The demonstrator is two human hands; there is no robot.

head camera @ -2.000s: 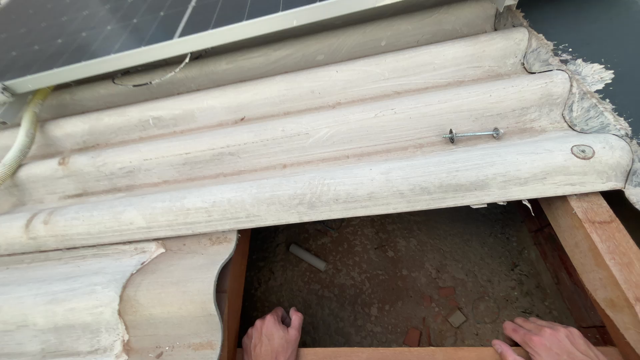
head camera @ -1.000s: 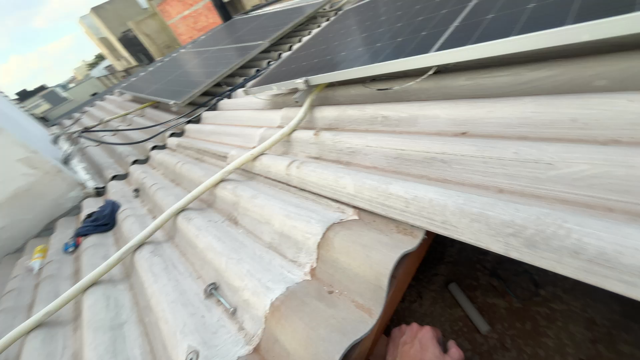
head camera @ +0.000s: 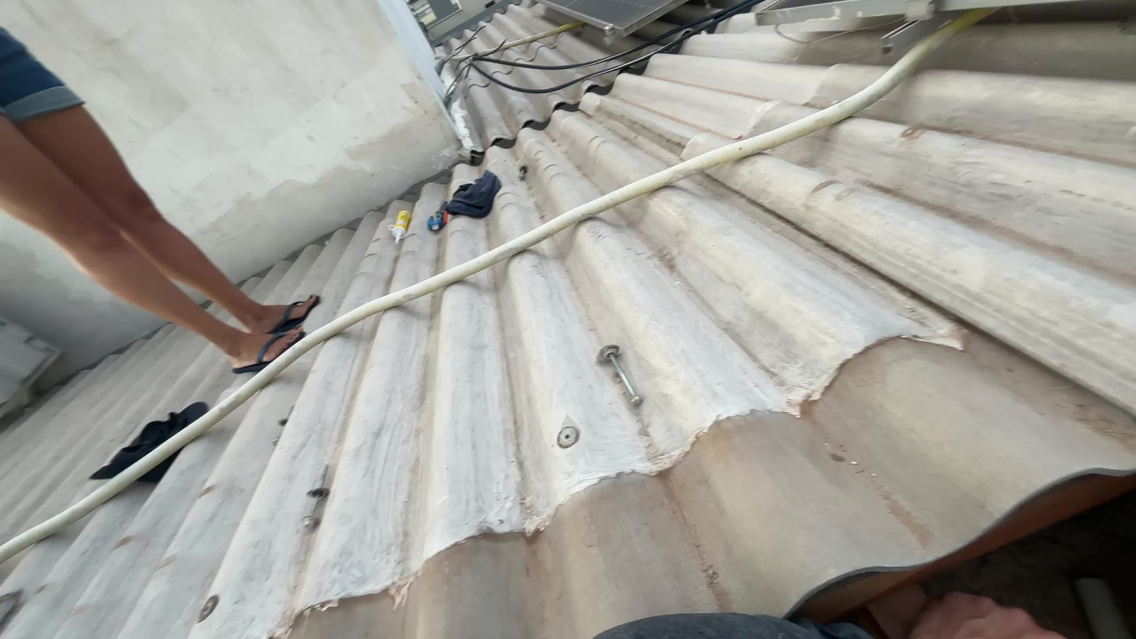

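Note:
At the bottom right edge of the head view, part of my left hand (head camera: 976, 617) shows beside the opening, below the wavy edge of a corrugated roof sheet (head camera: 887, 444). Its fingers are cut off by the frame, so its grip cannot be seen. My right hand is out of view. A bolt with a washer (head camera: 621, 374) lies in a valley of the sheets, near a round fixing washer (head camera: 568, 436). Another bolt (head camera: 315, 497) is farther left. A pale ribbed hose (head camera: 550, 229) runs diagonally over the roof.
A person (head camera: 133, 222) in flip-flops stands at left by the plastered wall (head camera: 293, 106). Dark cloth (head camera: 155, 439), a navy cloth (head camera: 475, 195) and a yellow and white bottle (head camera: 400, 225) lie on the sheets. Black cables (head camera: 568, 75) and solar panels (head camera: 612, 13) are at the top.
The view has swung left, away from the opening where both hands were seen two seconds ago. The left hand remains beside the opening.

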